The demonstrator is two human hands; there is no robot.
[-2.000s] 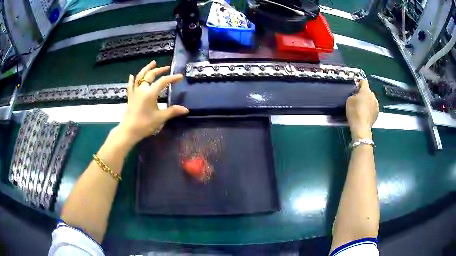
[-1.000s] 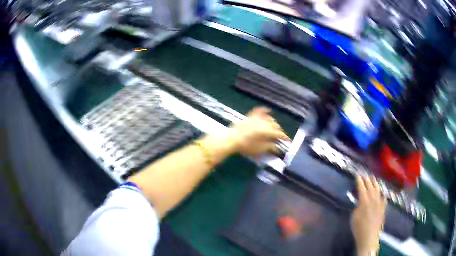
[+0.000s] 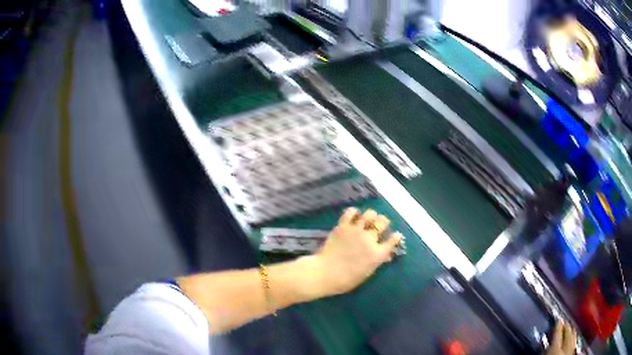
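Note:
My left hand [image 3: 357, 253] is closed over a silver-grey strip fixture [image 3: 294, 240] with dark round parts. The strip lies beside a slanted group of stacked carrier bars [image 3: 284, 156], and its two ends show on either side of the hand. My right hand [image 3: 563, 340] is cut off by the lower right edge. Its fingertips are at another strip fixture [image 3: 544, 286] on the black base plate [image 3: 509, 288]; its grip cannot be told. The red lump [image 3: 455, 345] is on the black tray [image 3: 416, 322], cut off at the bottom.
Carrier bars [image 3: 364, 125] [image 3: 481, 173] lie beyond the pale rail [image 3: 416, 211]. A red bin [image 3: 601, 312], blue bins [image 3: 572, 229] and a dark upright stand [image 3: 547, 197] are at right. A monitor [image 3: 485, 24] is at top right. The floor shows at left.
The view has swung left. My left hand has moved from beside the base plate to the stacked bars and closed on a strip. My right hand has stayed by the base plate's bar.

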